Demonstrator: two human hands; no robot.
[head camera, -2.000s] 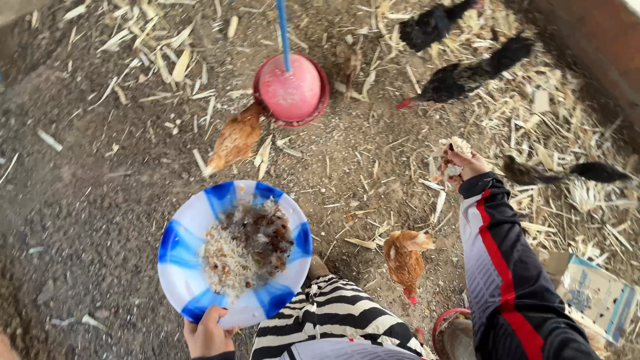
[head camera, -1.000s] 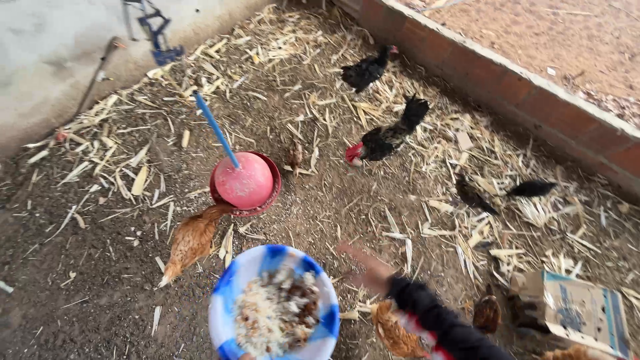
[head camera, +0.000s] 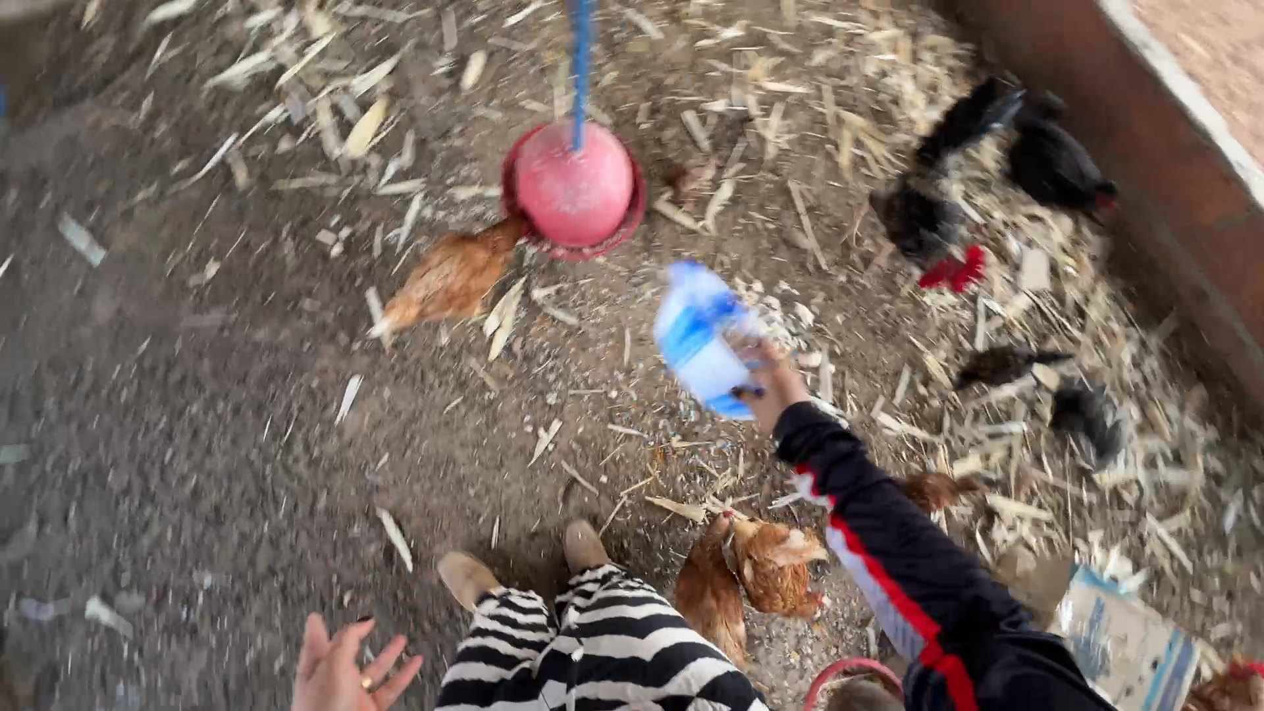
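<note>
My right hand (head camera: 772, 387) grips the rim of a blue-and-white plate (head camera: 703, 341), which is tilted on its side and blurred by motion over the ground. Pale food scraps (head camera: 785, 311) lie on the dirt just beyond the plate. My left hand (head camera: 354, 664) is at the bottom edge, palm up with its fingers spread, holding nothing; a ring is on one finger. Ahead of my feet stands a round red feeder (head camera: 575, 186) with a blue rod, and a brown hen (head camera: 449, 279) has its head at the feeder's rim.
Brown hens (head camera: 775, 568) stand close to my legs. Several dark chickens (head camera: 923, 222) are at the right, near a low brick wall (head camera: 1155, 158). A cardboard box (head camera: 1131, 637) lies at the lower right. Dry husks (head camera: 365, 128) litter the dirt floor.
The plate was level and full of food scraps; now it is tilted in my right hand. My left hand, which held its rim two seconds ago, has let go. Dark chickens have moved at the right.
</note>
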